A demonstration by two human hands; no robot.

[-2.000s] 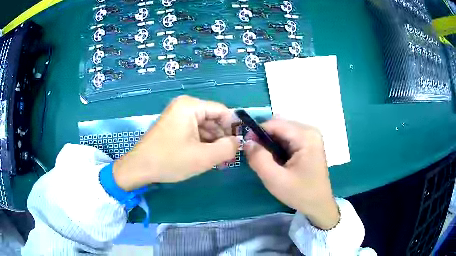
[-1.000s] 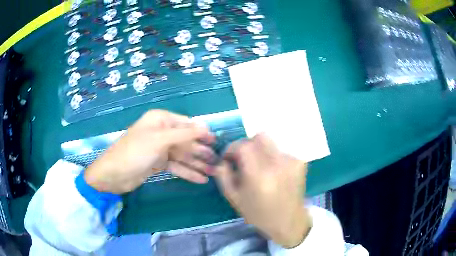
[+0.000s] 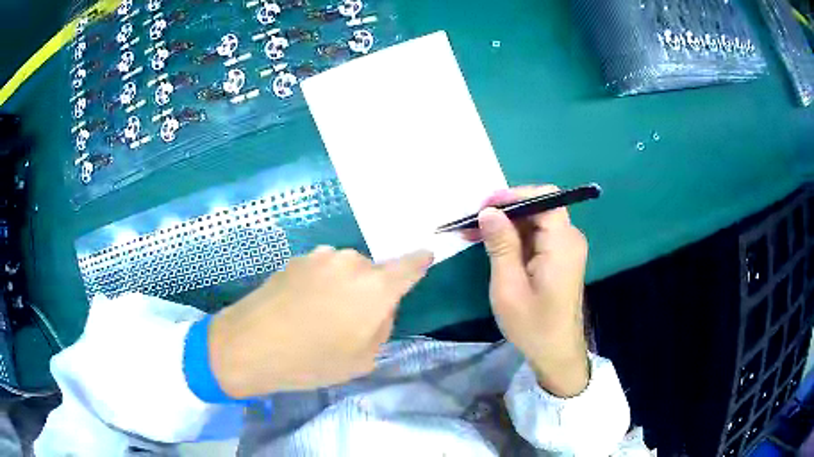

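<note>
My right hand (image 3: pixel 540 277) holds the slim black tweezers (image 3: pixel 535 207) nearly level, the fine tip pointing left just over the lower part of the white paper sheet (image 3: pixel 406 134). My left hand (image 3: pixel 308 321), with a blue strap at the wrist, is back up, its index finger stretched to the paper's lower edge near the tweezer tip. Its other fingers are curled and their undersides hidden, so I cannot tell whether it holds anything. The pad sheet (image 3: pixel 205 236) with small white squares lies to the left, its lower edge partly behind my left hand and sleeve.
A clear blister tray (image 3: pixel 192 134) with rows of flex circuit modules lies beyond the pad sheet. Stacked blister trays (image 3: pixel 683 45) stand at the upper right. Tiny white squares lie on the green mat at right. A black compartment tray (image 3: pixel 776 303) is at the lower right.
My hands have moved apart from being close together over the pad sheet to the paper's lower end. The tweezers now lie flatter, and the view has shifted to the right.
</note>
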